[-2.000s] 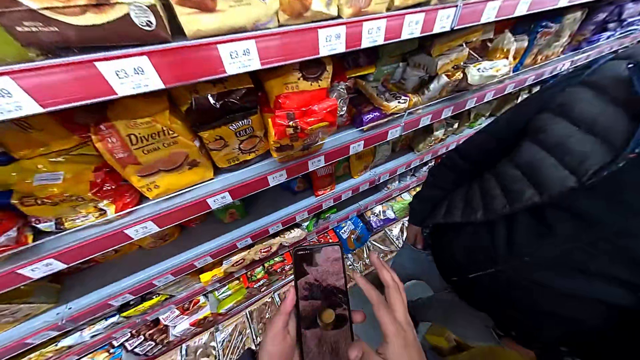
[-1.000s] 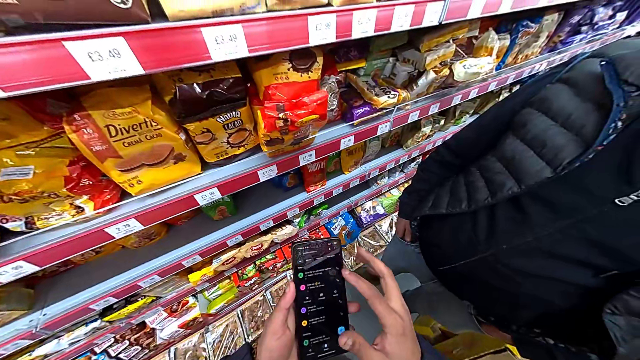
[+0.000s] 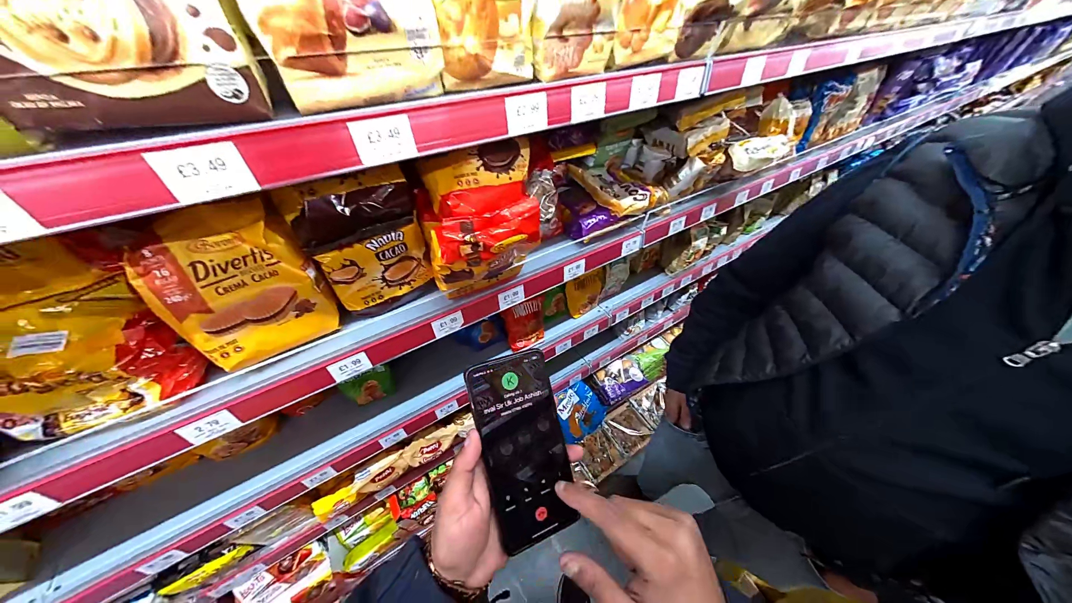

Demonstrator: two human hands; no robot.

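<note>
A black smartphone is upright at the lower middle of the head view, its dark screen showing a call display with a green circle and a red button. My left hand holds it from the left side, with fingertips showing at its right edge. My right hand is at the phone's lower right, holding nothing, its fingers apart and the index fingertip at the screen's right edge. A bracelet and a dark sleeve show at my left wrist.
Supermarket shelves with red price rails run diagonally across the left and back. They hold yellow biscuit bags and other wrapped snacks. A person in a black padded jacket stands close on the right.
The phone's screen has changed from a picture, to a dark list, to a call display. My right index finger has moved down beside the screen's lower part.
</note>
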